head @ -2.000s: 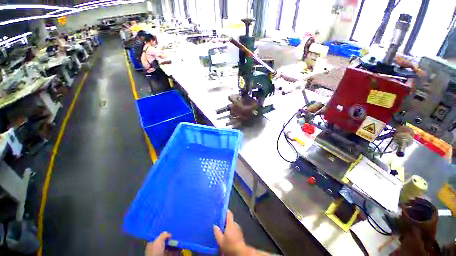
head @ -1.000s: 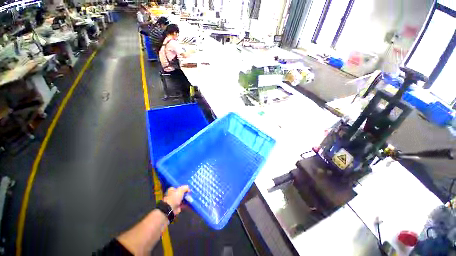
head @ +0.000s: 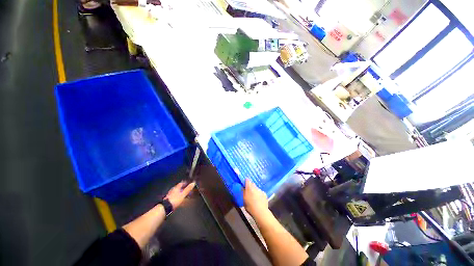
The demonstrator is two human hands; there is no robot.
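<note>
The empty-looking blue turnover crate point(head: 252, 156) is at the front edge of the white bench point(head: 189, 78), tilted in view. My right hand point(head: 255, 198) grips the crate's near rim. My left hand point(head: 180, 194), with a dark wrist band, is off the crate, low beside the bench edge. Its fingers are small and blurred, and I cannot tell whether they hold anything. The crate's underside is hidden, so its full contact with the bench does not show.
A large deep blue tote bin point(head: 117, 130) stands on the floor left of the bench. A green machine point(head: 236, 49) sits farther along the bench. A dark machine with a yellow warning label point(head: 360, 209) is at the right. A yellow floor line point(head: 58, 47) runs at the left.
The crate has moved right, from beside the bench to the bench edge. My left hand has let go of it, and my right hand has come into view on its rim.
</note>
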